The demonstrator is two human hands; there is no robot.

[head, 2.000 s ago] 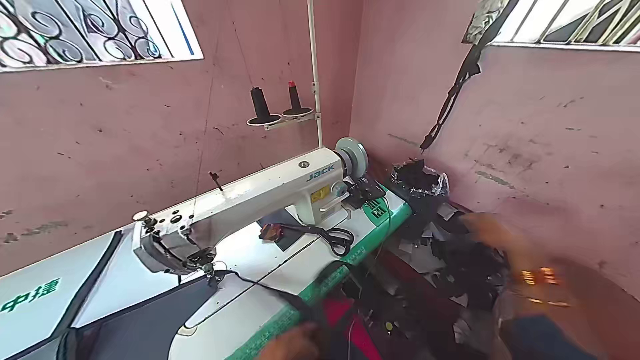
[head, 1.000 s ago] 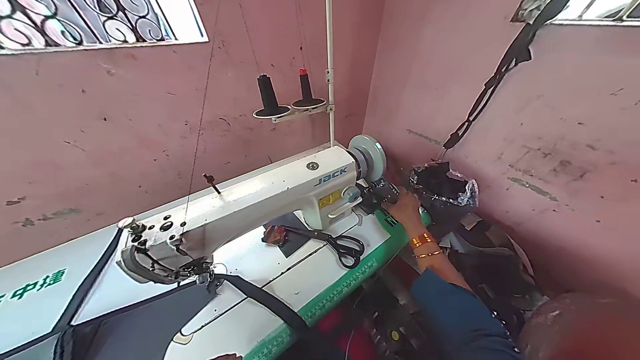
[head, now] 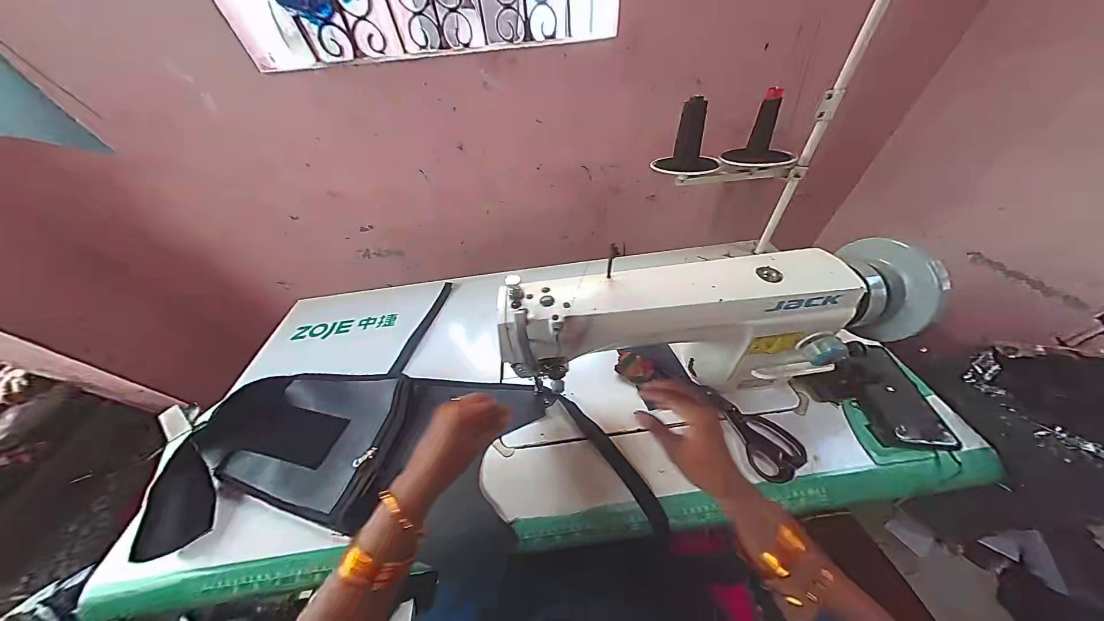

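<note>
A white Jack sewing machine (head: pixel 681 310) stands on the white table. Dark fabric with a zipper (head: pixel 366 457) lies at its left, one edge reaching under the presser foot (head: pixel 545 390). My left hand (head: pixel 466 427) rests on that fabric just left of the needle area, fingers curled; whether it grips the cloth is unclear. A black strap (head: pixel 612 466) runs from the presser foot over the table's front edge. Right of the strap, my right hand (head: pixel 690 431) hovers with fingers apart and nothing in it. Black-handled scissors (head: pixel 763 444) lie just beyond it, beside a small patterned item (head: pixel 636 366).
A dark phone (head: pixel 906 397) lies on the table's right end, near the handwheel (head: pixel 897 289). Two dark thread cones (head: pixel 690 134) sit on a stand behind. The green table edge (head: pixel 871 492) borders the front. Dark scraps lie on the floor at right.
My right hand has come back from beside the handwheel to the front of the machine. My left hand now shows on the fabric. The view has swung left.
</note>
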